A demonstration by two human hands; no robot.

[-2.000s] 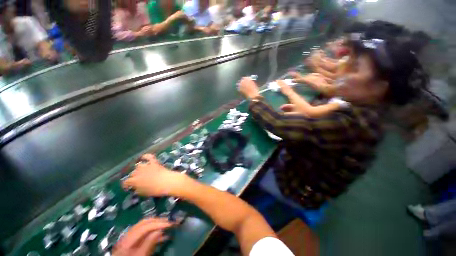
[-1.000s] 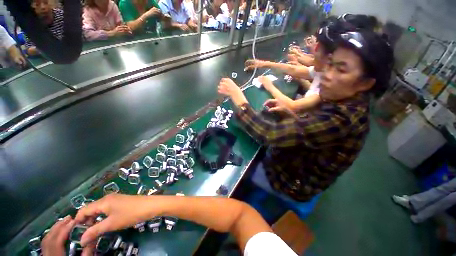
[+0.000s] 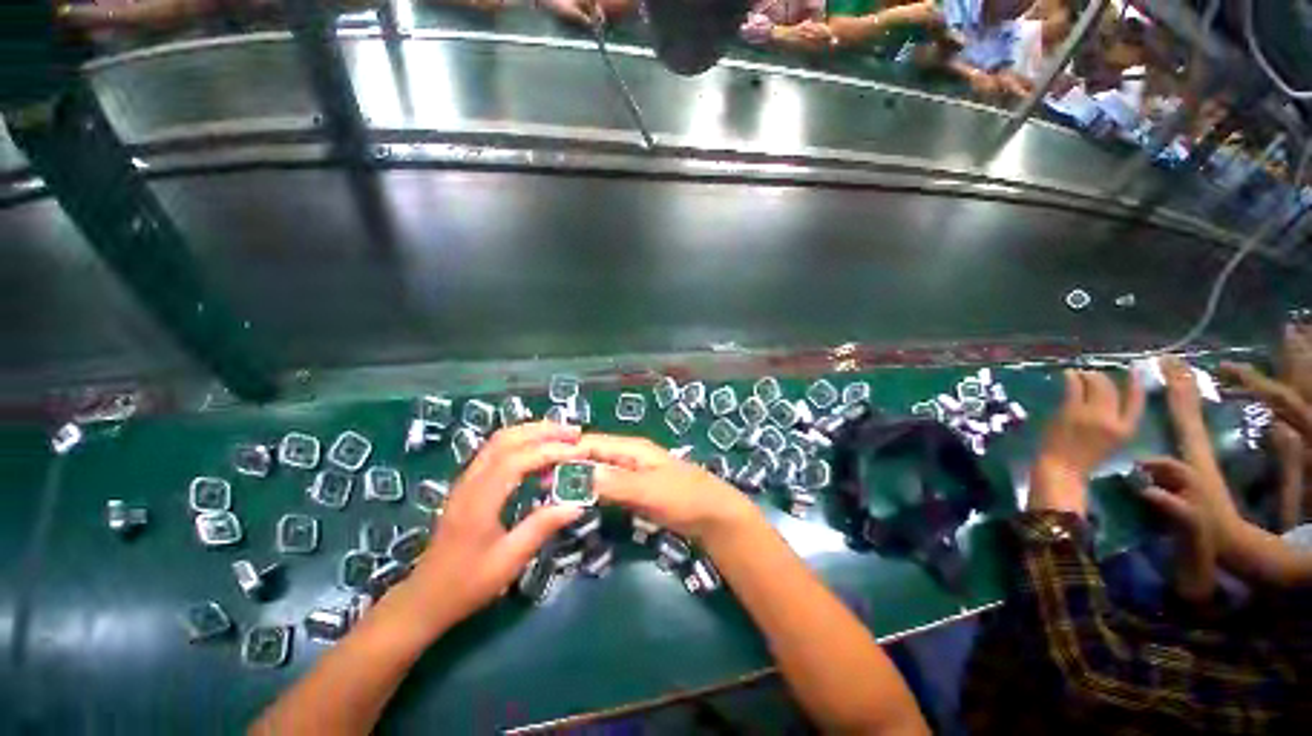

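Observation:
A silver square-faced unit (image 3: 573,483) with a dark centre is held between the fingers of both my hands, face towards me. My left hand (image 3: 497,506) grips it from the left, fingers curled over and thumb below. My right hand (image 3: 643,482) reaches in from the right, its fingertips at the unit's right and top edges. Many similar units (image 3: 298,534) lie scattered on the green bench (image 3: 115,618), some face up and some on their sides with short stems showing. Several lie just under my hands and are partly covered.
A black head strap (image 3: 909,486) lies right of the units. A small silver cluster (image 3: 971,403) lies beyond it. A neighbour's hand (image 3: 1082,431) is at the right. A dark conveyor (image 3: 619,273) runs behind the bench. A green post (image 3: 151,259) stands left; a white cable (image 3: 1223,281) hangs right.
The view has swung left and down, so my hands now appear near the centre and the neighbour at the right edge. The held unit now shows face-on between both hands.

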